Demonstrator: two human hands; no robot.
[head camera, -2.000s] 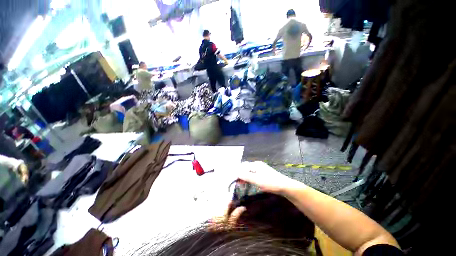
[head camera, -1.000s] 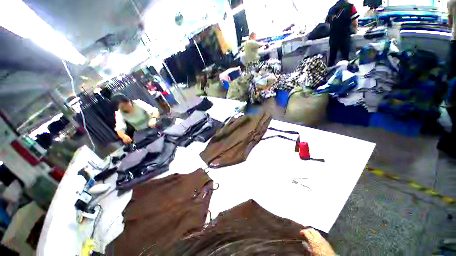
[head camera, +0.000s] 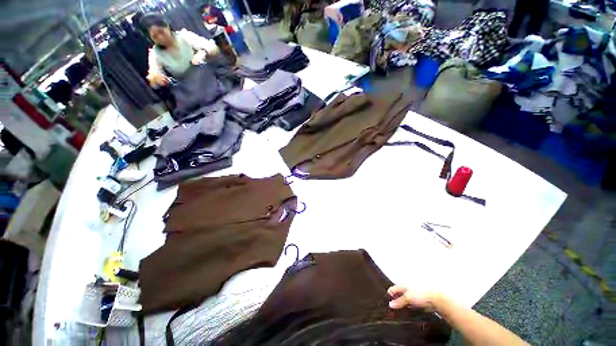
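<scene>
A dark brown sleeveless garment (head camera: 338, 290) lies at the near edge of the table, its hanger hook showing at the neckline. My right hand (head camera: 411, 297) pinches its upper right edge. My left hand is not in view; hair covers part of the bottom of the picture. A second brown garment (head camera: 223, 233) lies flat to the left with a black hanger. A third brown garment (head camera: 344, 135) lies farther up the table, its dark tie belts trailing right. Snips (head camera: 439, 234) and a thin stick lie on the table near the red thread cone (head camera: 460, 181).
The white table (head camera: 513, 203) ends at the right. Folded dark grey garments (head camera: 267, 101) are stacked at the far side, where another worker (head camera: 177, 57) handles one. A white mesh basket (head camera: 111, 304), a yellow spool (head camera: 113, 265) and corded devices line the left edge. Sacks and cloth heaps lie beyond.
The view has swung left and down to the table. The near garment now lies spread, its hanger hook in view. My left hand is not identifiable in the earlier frames; my right hand still holds the garment edge.
</scene>
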